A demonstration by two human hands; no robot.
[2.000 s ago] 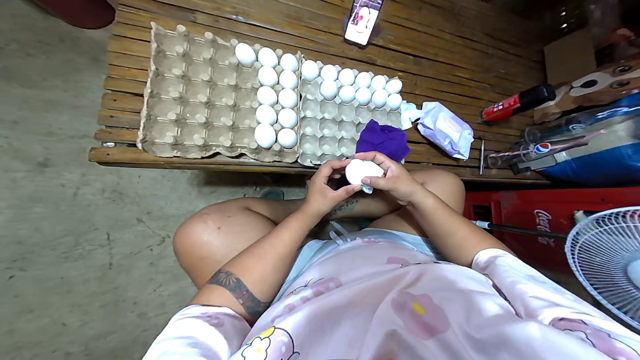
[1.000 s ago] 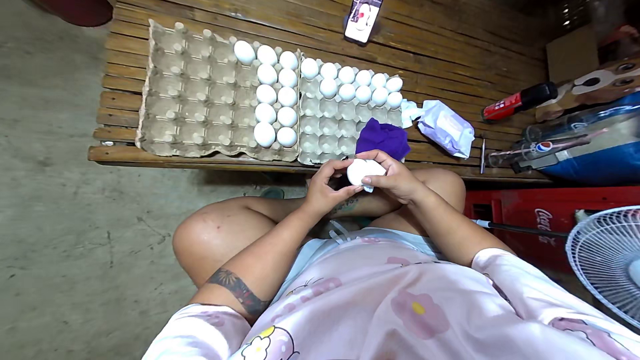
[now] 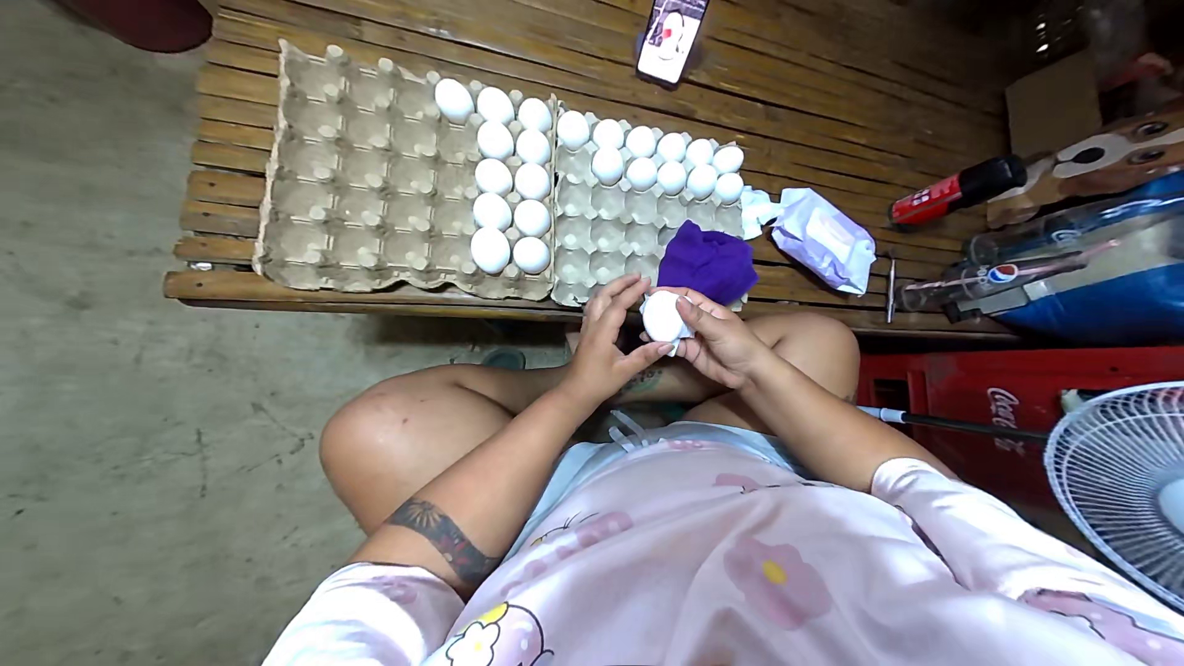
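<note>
A white egg (image 3: 663,316) is held between my two hands above my lap. My left hand (image 3: 610,338) steadies it from the left with fingers and thumb. My right hand (image 3: 717,335) grips its right side, with a bit of white wipe or cloth between the palm and the egg. Just beyond the hands a crumpled purple cloth (image 3: 708,264) lies on the near right corner of a pulp egg tray (image 3: 601,236), whose far rows hold white eggs. Against it on the left is a larger pulp tray (image 3: 370,185) with white eggs in its right-hand columns.
On the bamboo-slat table (image 3: 416,28) lie a lit phone (image 3: 671,42), a pack of wipes (image 3: 823,239) and a red-and-black canister (image 3: 957,191). A clear plastic bottle (image 3: 999,275) rests by a blue bag. A red crate (image 3: 962,379) and a white fan (image 3: 1124,481) stand at the right.
</note>
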